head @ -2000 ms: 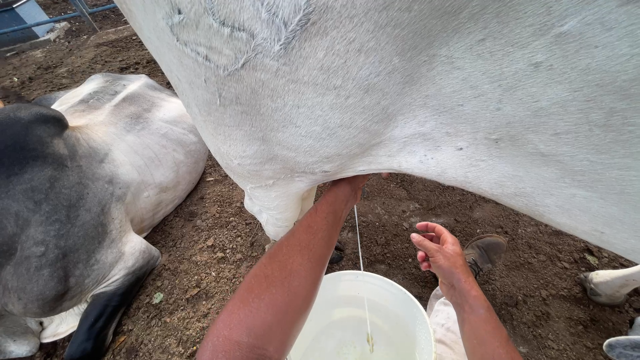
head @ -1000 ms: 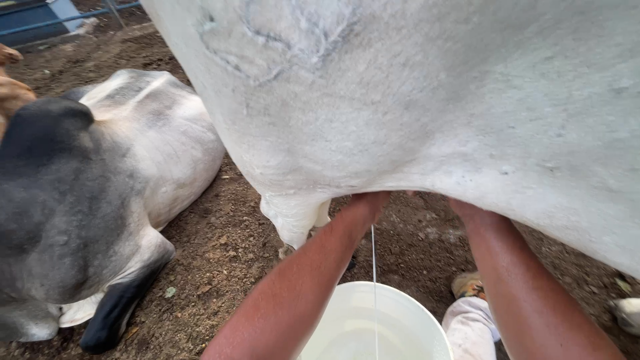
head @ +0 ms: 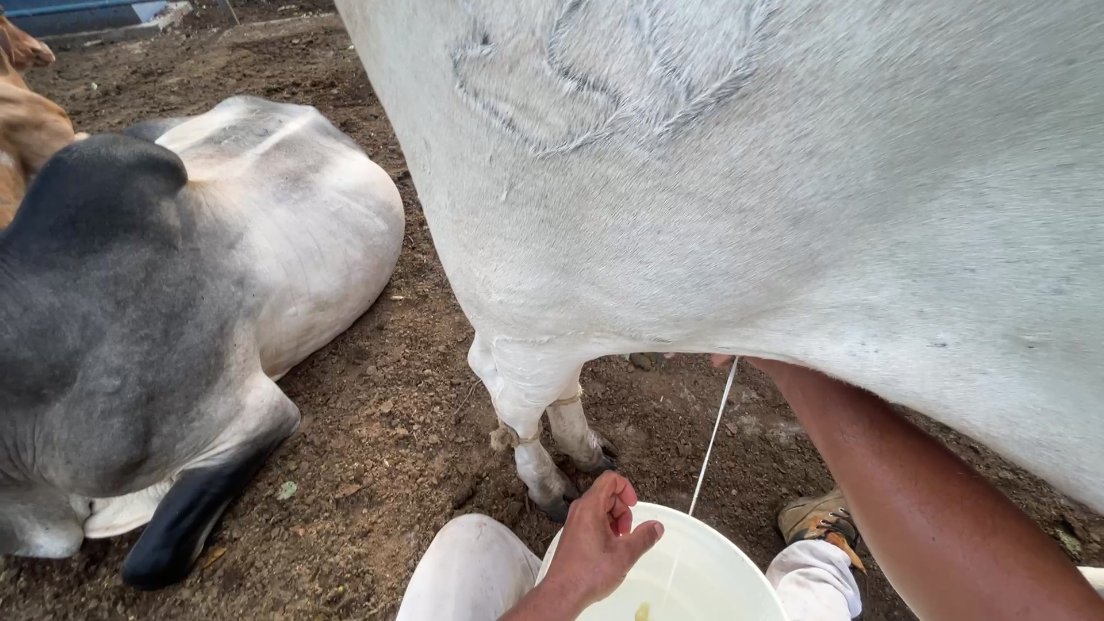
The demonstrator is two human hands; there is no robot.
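A white cow (head: 733, 216) stands across the view, its belly hiding the udder and most of my right hand (head: 746, 361). From that hand a thin stream of milk (head: 714, 435) slants down into a pale plastic bucket (head: 733, 552); the stream indicates a grip on a teat, itself hidden. My left hand (head: 601, 536) is over the bucket's left rim, holding nothing, with fingers loosely curled and thumb apart. Rope (head: 517, 438) is tied around the cow's lower legs, behind the bucket.
A grey and white humped cow (head: 285, 207) lies on the dirt (head: 371, 483) at left, with a brown animal (head: 30, 129) beyond it. My pale-trousered knee (head: 474, 565) and a worn boot (head: 819, 522) flank the bucket.
My left hand has come out from under the belly to above the bucket. My right hand, seen free two seconds ago, is now under the belly.
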